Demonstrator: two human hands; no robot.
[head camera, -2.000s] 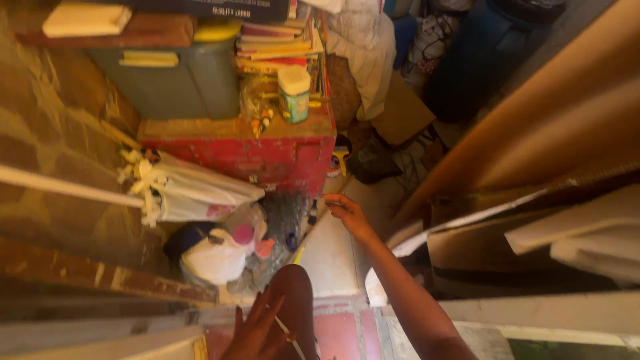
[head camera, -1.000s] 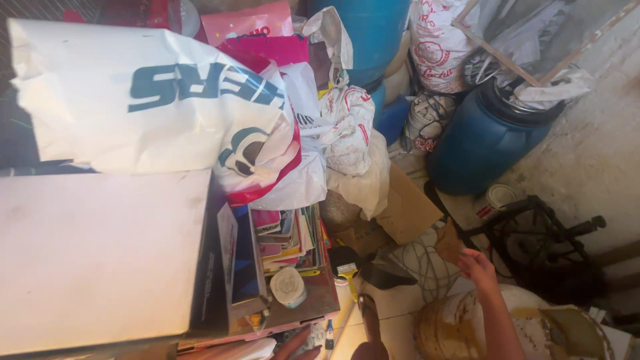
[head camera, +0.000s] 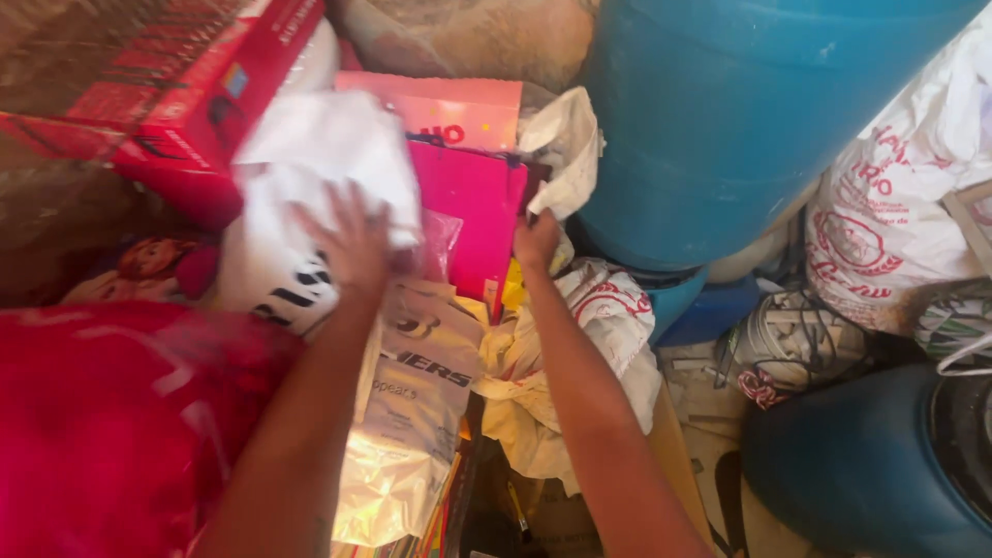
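Note:
My left hand (head camera: 349, 240), blurred, lies with fingers spread on a white plastic bag (head camera: 325, 147) that has dark lettering. My right hand (head camera: 537, 240) has its fingers curled at the lower edge of a crumpled off-white sack (head camera: 570, 151); its fingertips look closed on that edge. Between the two hands stands a bright pink folder (head camera: 473, 217), with a lighter pink printed card or bag (head camera: 457, 108) behind it. Below my hands lies a beige plastic bag (head camera: 411, 411) with print, over a stack of books or papers (head camera: 434, 527).
At the left are a red box (head camera: 201, 101) and a shiny red bag (head camera: 116, 434). A large blue drum (head camera: 744, 116) stands behind my right hand, a darker blue drum (head camera: 845, 457) at lower right. White sacks with red print (head camera: 868, 225) and a paintbrush (head camera: 521, 511) also show.
The view has moved closer to the pile of bags. My left hand now rests on a white bag. My right hand has gone from beside the lower drum to the off-white sack.

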